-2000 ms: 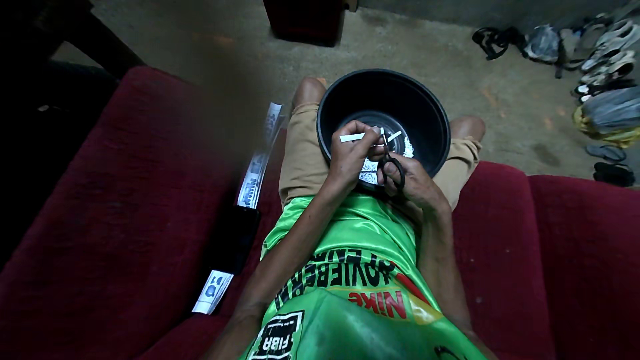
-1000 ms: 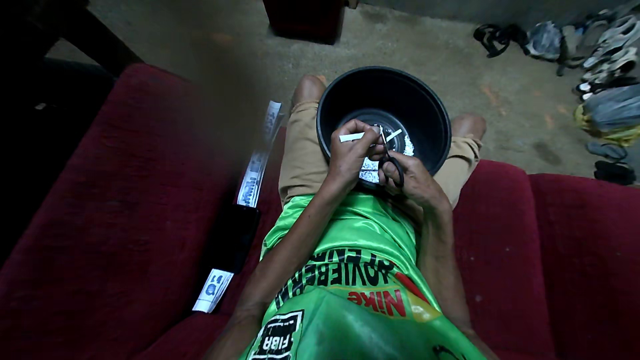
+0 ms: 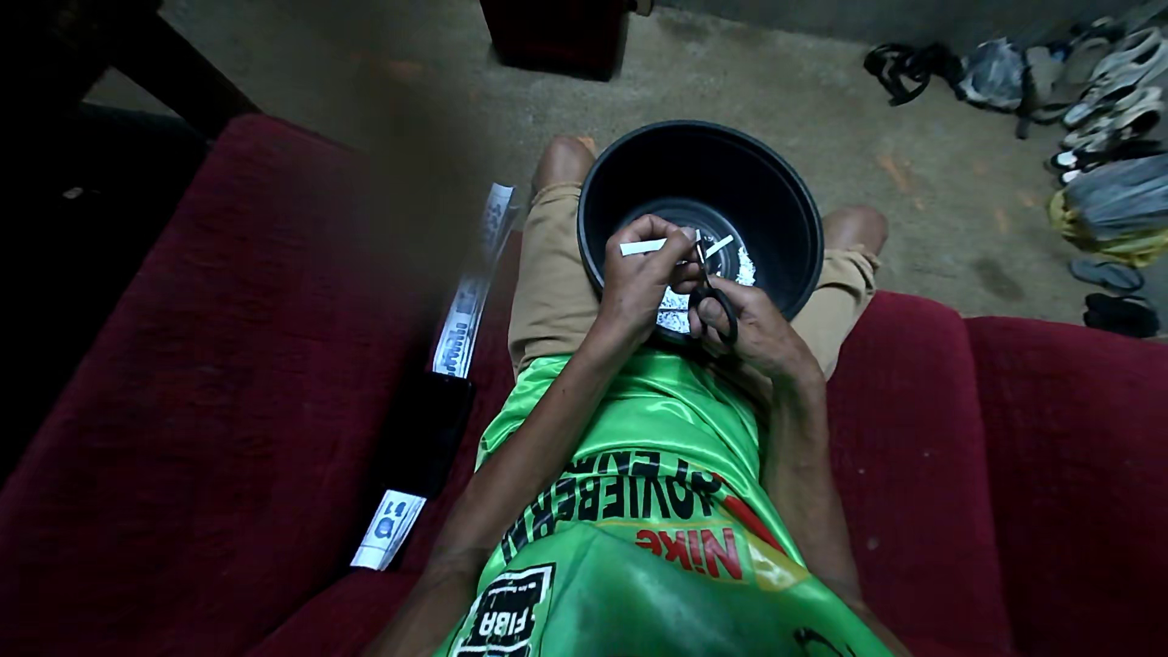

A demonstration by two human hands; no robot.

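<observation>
My left hand holds a narrow white paper strip between its fingers, over the near part of a black plastic tub. Black-handled scissors are in my right hand, their blades pointing up toward my left fingertips. Another thin white piece shows just right of the blades; whether it is attached to the strip I cannot tell. Small white paper cuttings lie in the bottom of the tub, which stands between my knees. Part of the scissor blades is hidden by my left fingers.
On the red upholstered seat to my left lie a long printed paper strip, a black phone-like object and a printed paper end. Shoes and plastic bags are on the floor at right. A dark red block-shaped object stands ahead.
</observation>
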